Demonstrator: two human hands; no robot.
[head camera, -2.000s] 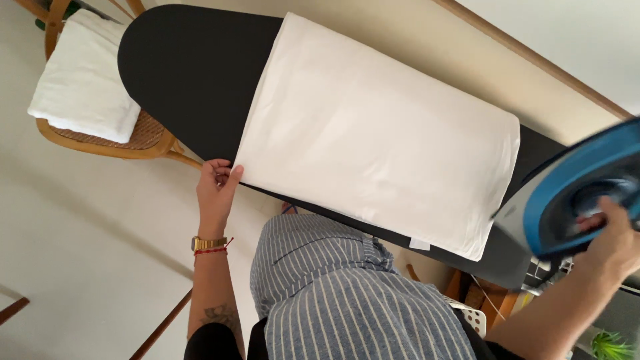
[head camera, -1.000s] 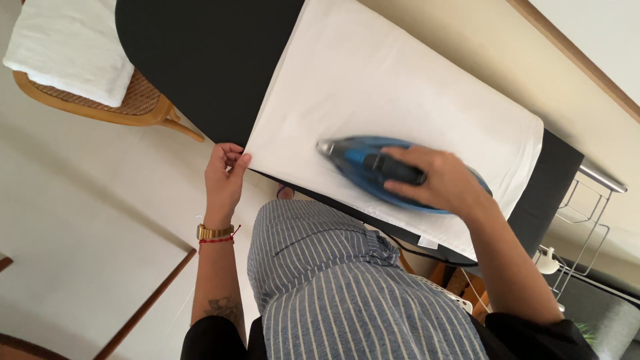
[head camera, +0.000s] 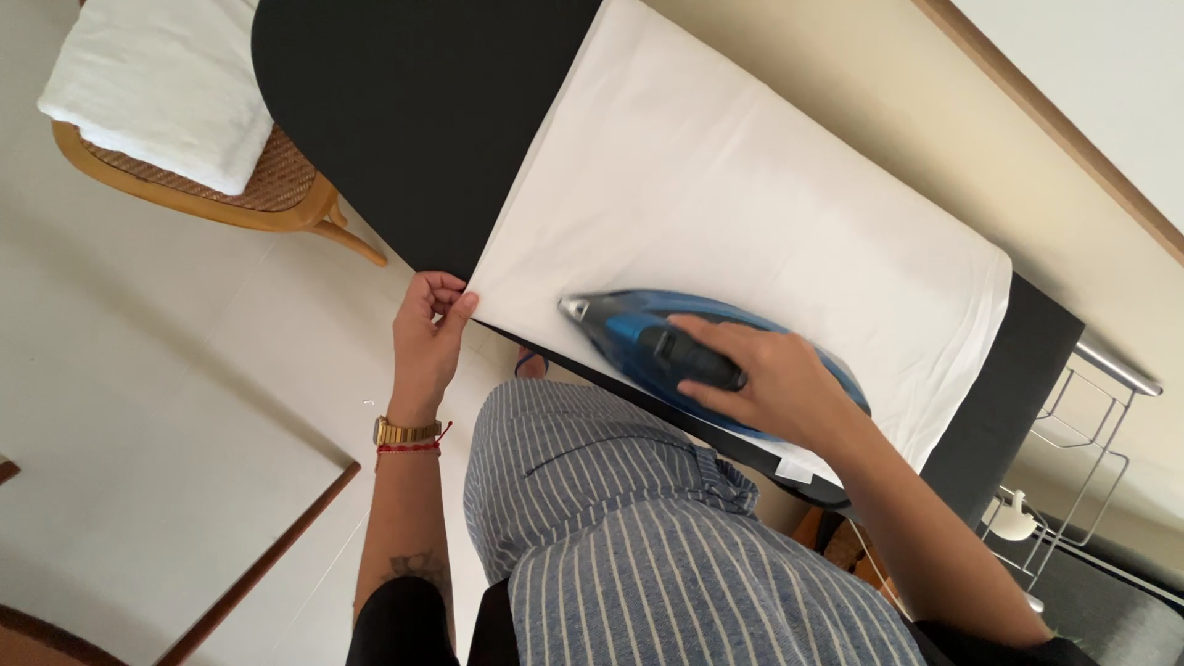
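Note:
A white folded cloth (head camera: 703, 185) with a small white tag at its near edge lies flat over a black ironing board (head camera: 398, 102). My left hand (head camera: 435, 324) pinches the cloth's near left corner between thumb and fingers at the board's edge. My right hand (head camera: 768, 370) grips the handle of a blue and black clothes iron (head camera: 638, 333). The iron rests on the cloth along its near side, its tip pointing left toward my left hand; its soleplate is hidden beneath it.
A wooden chair with a woven seat (head camera: 287, 171) stands at the upper left, bearing folded white towels (head camera: 166, 83). A wall with a wooden rail (head camera: 1054, 111) runs behind the board. A metal wire rack (head camera: 1091, 444) is at the board's right end.
The iron, held off the cloth at the far right two seconds ago, came onto the cloth by one second ago. My left hand has stayed at the cloth's corner.

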